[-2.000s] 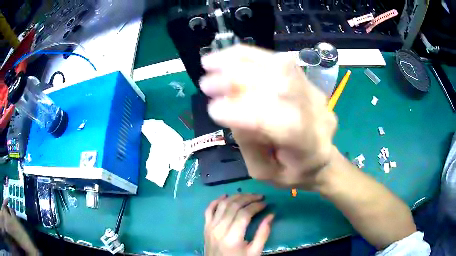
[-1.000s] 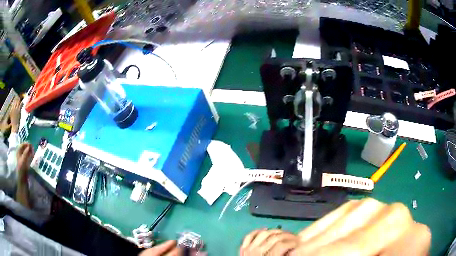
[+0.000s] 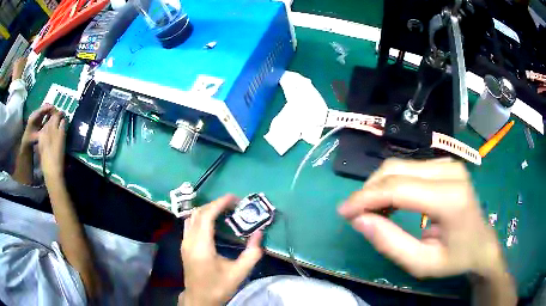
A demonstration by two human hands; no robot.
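My left hand [image 3: 221, 254] holds a small rounded watch body [image 3: 251, 215] between thumb and fingers at the mat's front edge, its round sensor side showing. My right hand [image 3: 425, 221] hovers in front of the press, fingers curled and slightly apart from the thumb, with nothing seen in it. The black hand press [image 3: 365, 92] stands behind it, its silver lever [image 3: 458, 72] pointing down. One pale pink strap [image 3: 354, 121] sticks out left of the press nest and another strap piece [image 3: 456, 147] sticks out right. The nest's centre is dark and unclear.
A blue controller box [image 3: 179, 72] stands left, with a clear barrel on top. A crumpled white wipe [image 3: 297, 113] lies beside the press. A white bottle [image 3: 492, 110] and orange stick [image 3: 497, 138] are right. Another person's hands [image 3: 51, 137] are at far left.
The view has shifted, so the press sits further right in it. My right hand, earlier raised over the press, is now low in front of it. My left hand now holds a watch body.
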